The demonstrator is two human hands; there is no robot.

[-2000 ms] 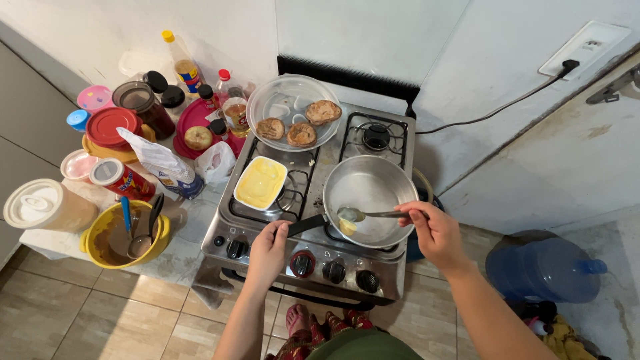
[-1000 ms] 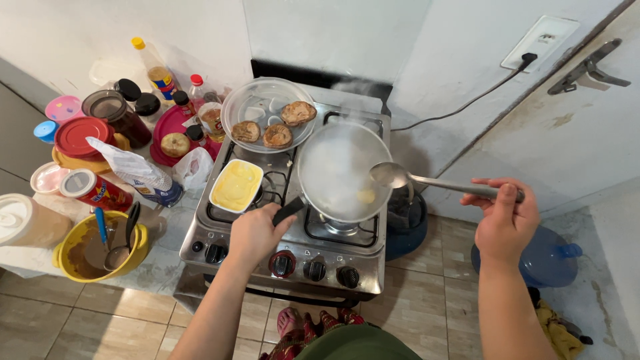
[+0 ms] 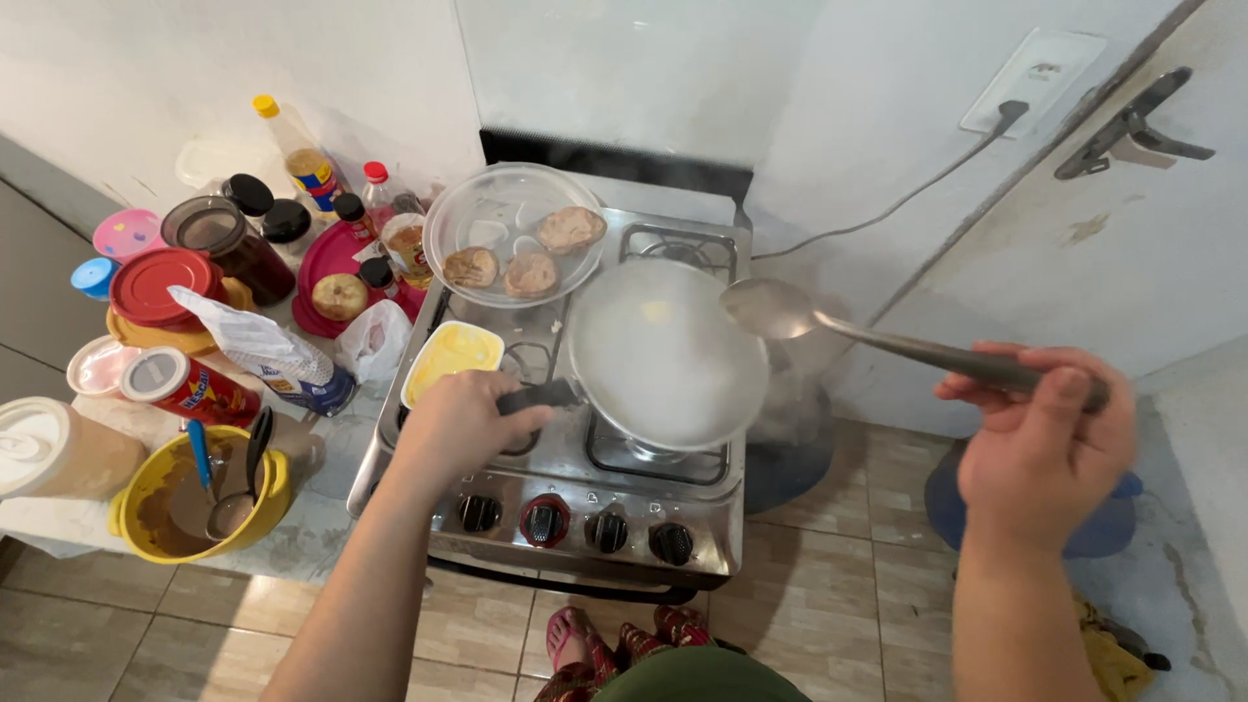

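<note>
My left hand (image 3: 468, 419) grips the black handle of a metal frying pan (image 3: 668, 380), which is tilted above the front right burner. A small yellow lump, apparently butter or margarine, lies near the pan's far side, and steam blurs the inside. My right hand (image 3: 1053, 439) holds a metal spoon (image 3: 936, 357) by its handle, its bowl just beyond the pan's right rim. Beside my left hand is an open tub of yellow spread (image 3: 453, 353). Behind it a clear plastic plate (image 3: 512, 210) bears three browned, flat food pieces.
The gas stove (image 3: 575, 478) has knobs along its front. On the left counter, a yellow bowl (image 3: 268, 502) of brown batter holds a ladle and a blue-handled utensil, near jars, bottles and an open bag (image 3: 292, 356). A blue water jug (image 3: 951, 497) stands on the floor at right.
My right hand has lifted the spoon out of the pan and moved right. The pan has been raised and tilted, and steam has appeared. The yellow lump has shifted from the near side to the far side.
</note>
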